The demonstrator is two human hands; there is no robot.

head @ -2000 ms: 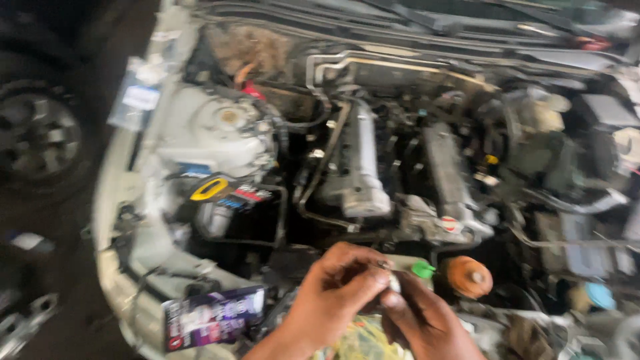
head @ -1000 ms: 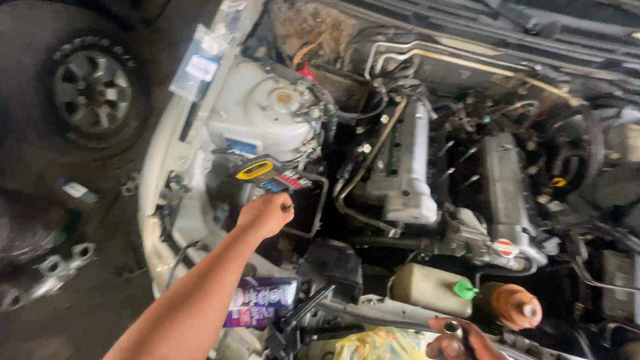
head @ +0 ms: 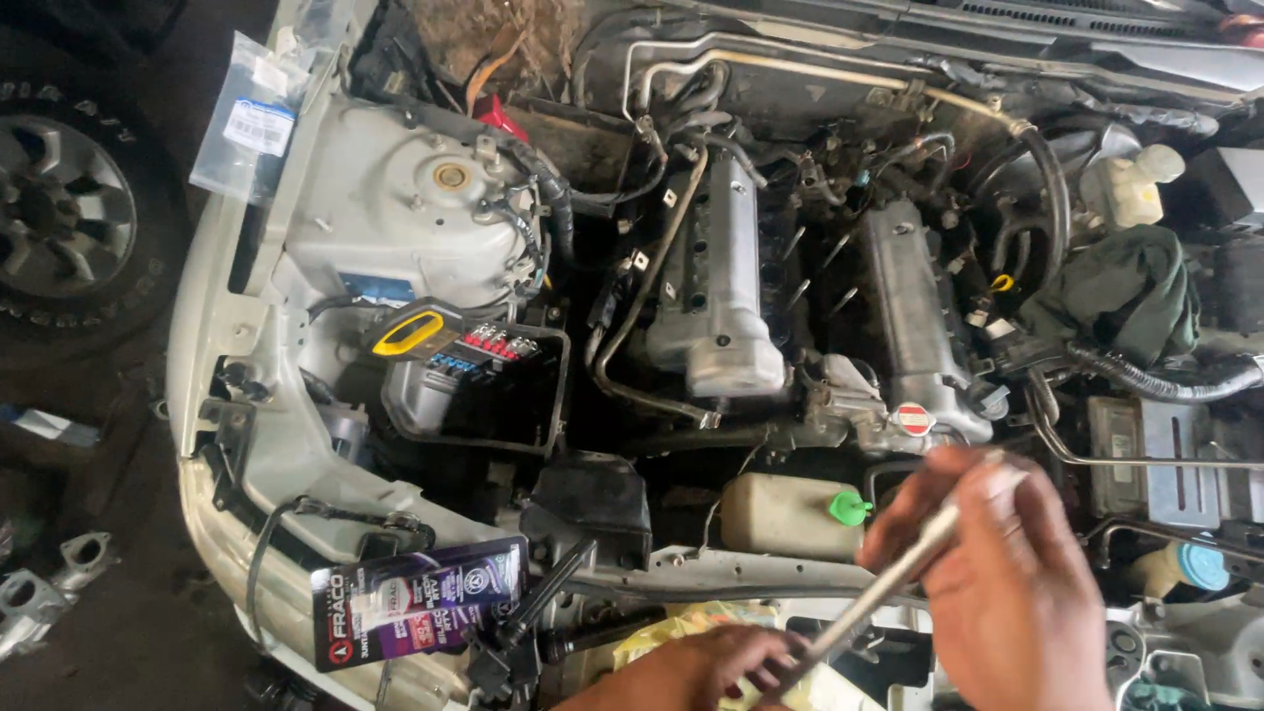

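Note:
At the lower right my left hand (head: pixel 716 667) and my right hand (head: pixel 1017 573) are both on a long metal rod-like tool (head: pixel 874 597), which slants up to the right. My left hand closes on its lower end, partly cut off by the frame edge. The fingers of my right hand wrap its upper end, hiding that part. Beyond them lies the car engine with two silver valve covers (head: pixel 726 286). A socket holder with a yellow-rimmed handle (head: pixel 425 334) rests over an open black air-filter box (head: pixel 543 434). A coolant reservoir (head: pixel 785 513) with a green cap sits just left of my right hand.
A silicone gasket-maker package (head: pixel 420 602) lies on the front of the bay. A clear plastic bag (head: pixel 247 118) hangs over the fender. A dark green cloth (head: pixel 1116 286) is at the right, a yellow bag (head: pixel 681 632) near my left hand, and a wheel (head: pixel 69 217) at far left.
My left hand has moved from beside the socket holder down and right to the rod-like tool. My right hand has risen from the bottom edge, now gripping the tool's upper end.

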